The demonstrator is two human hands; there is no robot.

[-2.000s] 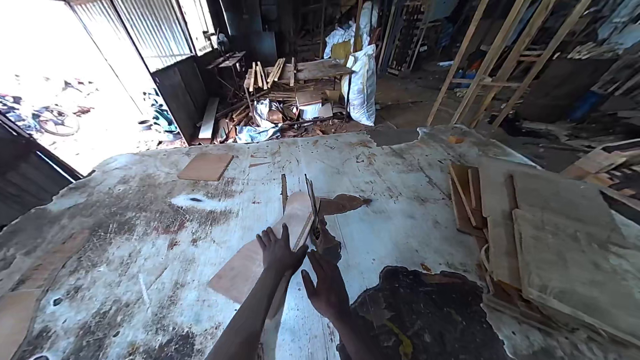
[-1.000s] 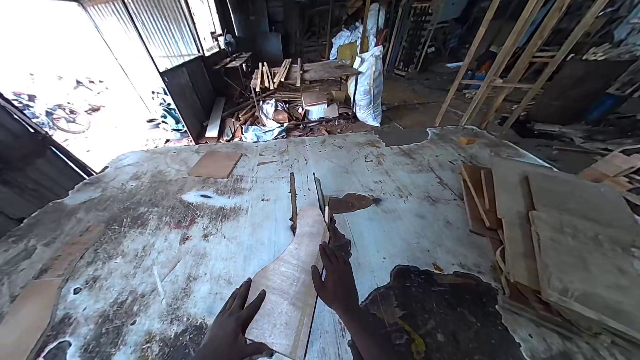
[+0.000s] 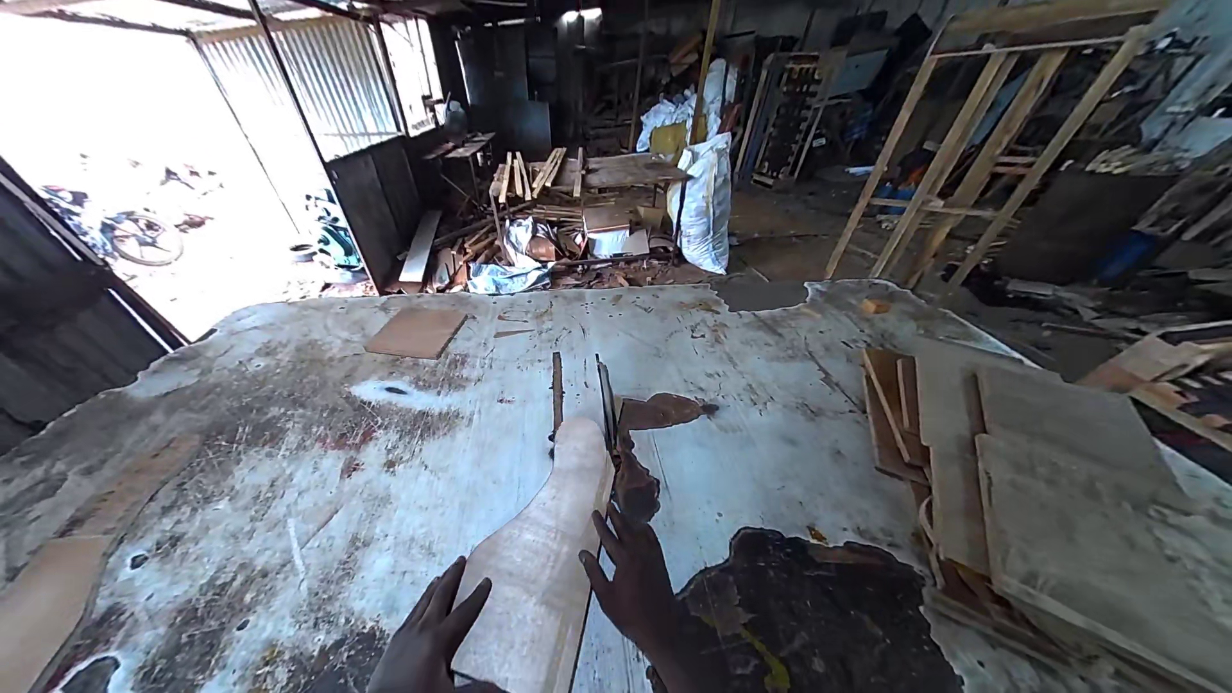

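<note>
A pale, curved wooden board [image 3: 539, 544] lies on the worn white table top [image 3: 751, 423], its rounded narrow end pointing away from me. My left hand [image 3: 433, 626] rests at the board's near left edge with fingers spread. Along the right edge, my right hand [image 3: 630, 577] touches the board, its thumb and fingers apart. Beyond the narrow end, a dark slot [image 3: 557, 390] and a thin dark strip [image 3: 606, 399] run lengthwise, one on each side of it. Whether either hand bears weight on the board cannot be told.
Stacked plywood sheets [image 3: 1068, 491] lie at the right. A brown square panel [image 3: 417, 333] sits at the back left, and a thin board [image 3: 58, 587] at the near left. The top has a large dark broken patch [image 3: 808, 616]. A white sack [image 3: 707, 207] and wooden frame [image 3: 982, 164] stand beyond.
My hands were close together on the board two seconds ago; they are now apart, one at each side. The board has turned so its length points more toward me.
</note>
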